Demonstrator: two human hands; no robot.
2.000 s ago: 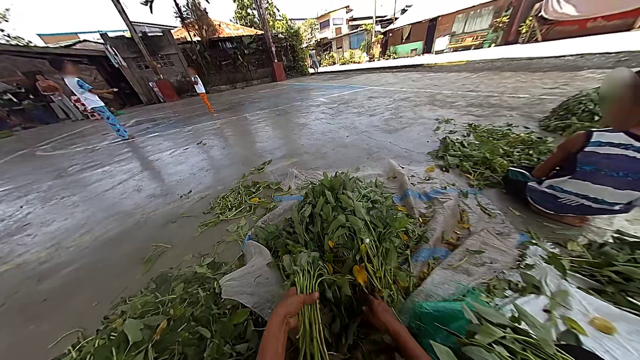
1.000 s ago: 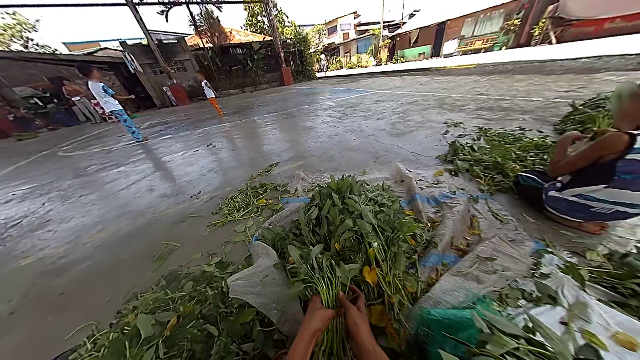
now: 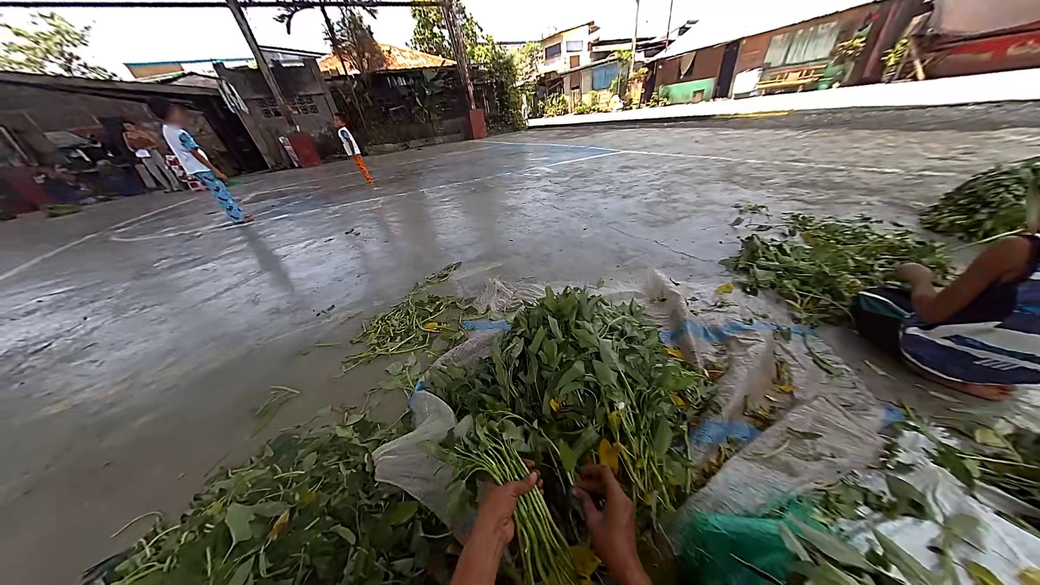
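Note:
My left hand (image 3: 505,505) is closed around a bundle of long green stems (image 3: 528,496), whose leaves spread up and to the left. Just right of the bundle, my right hand (image 3: 603,512) has its fingers bent near a yellow leaf (image 3: 609,455); whether it pinches a stem is unclear. Beyond both hands rises a large heap of leafy greens (image 3: 561,357) on a pale plastic sheet (image 3: 804,455) with blue stripes. Another pile of greens (image 3: 301,504) lies at the lower left.
A green plastic bag (image 3: 731,544) is at my lower right. Loose stems (image 3: 414,321) lie on the wet concrete court (image 3: 341,284). A seated person (image 3: 967,325) is at the right, beside more greens (image 3: 837,260). Several people stand far off at the left.
My hands were together on the stems one second ago and are now apart, the right one off to the side. The seated person's arm has moved lower.

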